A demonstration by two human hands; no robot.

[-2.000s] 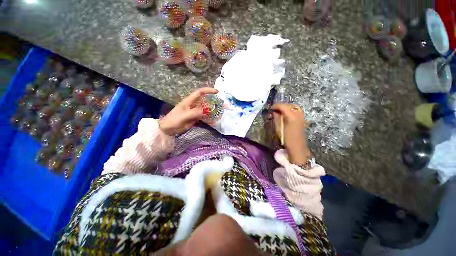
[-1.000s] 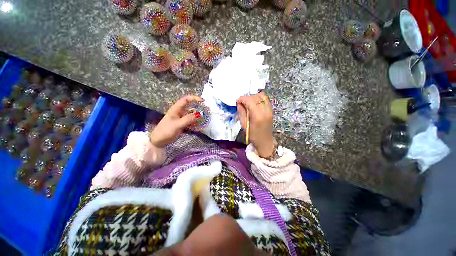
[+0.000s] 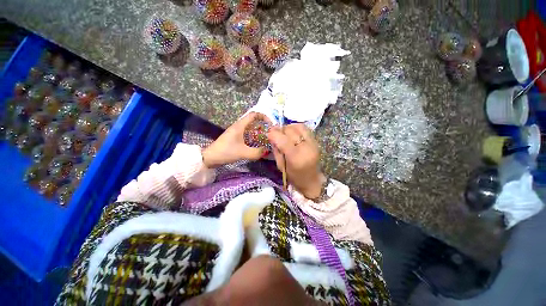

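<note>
My left hand point(image 3: 234, 143) holds a decorative ball point(image 3: 257, 134) with a beaded multicolour surface, at the counter's front edge. My right hand point(image 3: 297, 150) is against the ball's right side and holds a thin pale wooden brush point(image 3: 284, 166); its lower end points toward my body. The fingers hide where hand and ball meet. Behind the hands lies a crumpled white sheet point(image 3: 320, 69) with blue stains, bearing a white round dish point(image 3: 293, 101) partly covered by the hands. A loose pile of small clear pieces point(image 3: 392, 128) lies to the right.
Several decorative balls point(image 3: 243, 28) stand at the back of the speckled counter point(image 3: 114, 30). A blue crate point(image 3: 105, 185) with rows of balls is at the left. At the far right are a dark pot point(image 3: 504, 57), a white cup point(image 3: 506, 106) with a stick, a yellow item point(image 3: 494, 149) and white tissue point(image 3: 518, 200).
My right hand has moved left from over the dish to the ball. My left hand has brought the ball toward it. The camera view has shifted slightly.
</note>
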